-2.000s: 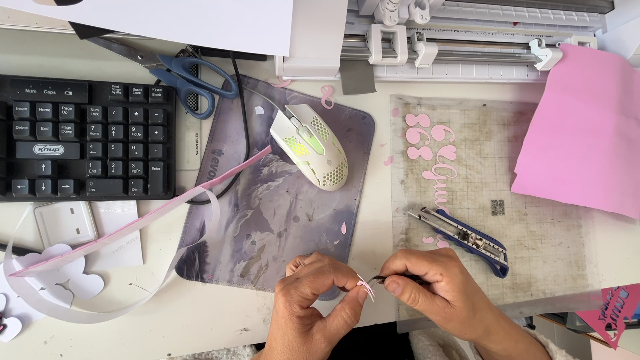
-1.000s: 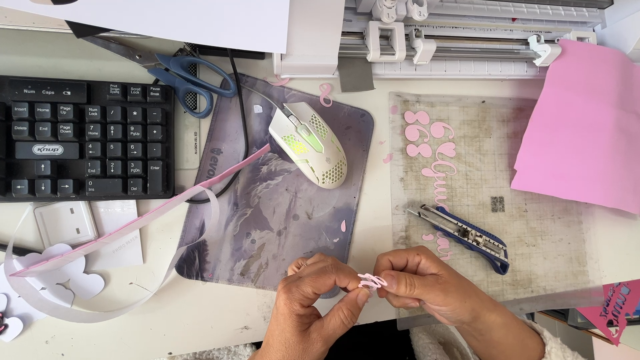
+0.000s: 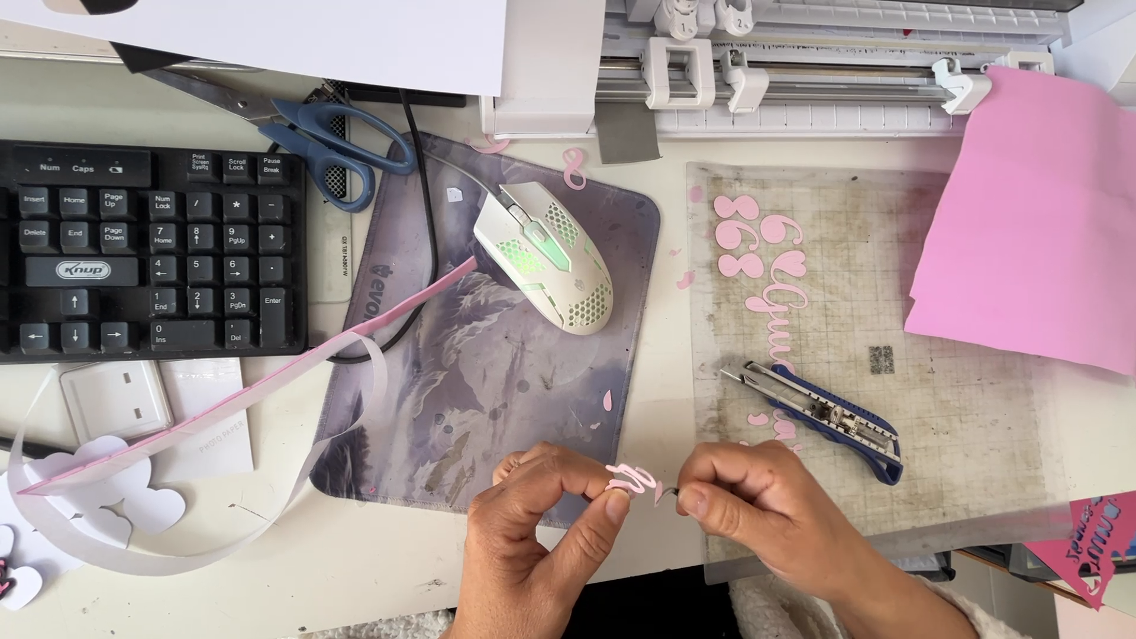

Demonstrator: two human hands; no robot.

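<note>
Near the front edge of the desk, my left hand (image 3: 550, 524) pinches a small pink paper lettering cutout (image 3: 634, 479) between thumb and forefinger. To its right, my right hand (image 3: 763, 515) grips a thin dark-tipped tool (image 3: 671, 493), mostly hidden by the fingers; a small pink scrap (image 3: 658, 493) lies between its tip and the cutout. A blue utility knife (image 3: 825, 413) with its blade out rests on a stained gridded cutting mat (image 3: 941, 426), where pink paper numbers and letters (image 3: 781, 231) are laid.
A white cutting machine (image 3: 799, 89) stands behind the mat. Pink paper (image 3: 1029, 231) overlaps the mat's right side. At left are a black keyboard (image 3: 151, 253), blue-handled scissors (image 3: 333, 146), a mouse (image 3: 546, 257) on a mouse pad (image 3: 479, 390) and a curled paper strip (image 3: 222, 555).
The right fingers, which were against the cutout a second ago, are now a little to its right, with the dark tip showing. The left hand still holds the cutout.
</note>
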